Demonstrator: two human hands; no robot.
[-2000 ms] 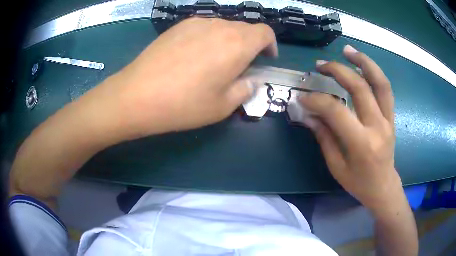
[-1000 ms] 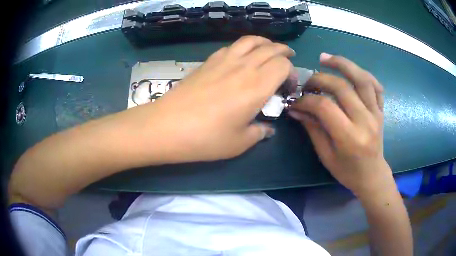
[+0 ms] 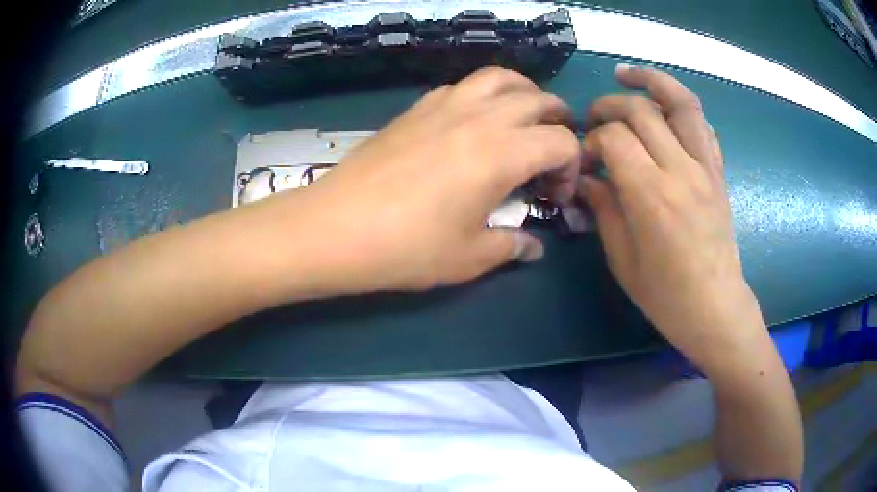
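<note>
A flat silver-grey fixture [image 3: 306, 148] lies on the dark green surface, its left end bare with ring-shaped openings showing. My left hand [image 3: 438, 183] lies across its middle and right part and hides much of it. The left fingertips are bent down at the fixture's right end, and the thumb is at its near edge beside a pale lobe [image 3: 508, 214]. My right hand [image 3: 659, 183] has its thumb and fingertips at the right end, beside a small shiny round part [image 3: 543, 209]. The fingertips partly cover this part.
A long black notched stack [image 3: 394, 60] stands just beyond the fixture. Tweezers [image 3: 98, 166] lie at left, with a small silver ring-like part [image 3: 34, 233] and a small dark round item [image 3: 34, 183] near them. A silver-white strip [image 3: 664, 40] runs behind. Blue bins show at lower right.
The fixture and black stack have shifted left in view. My left hand has moved from the fixture's left part to its right part. My right fingers have drawn in at the right end.
</note>
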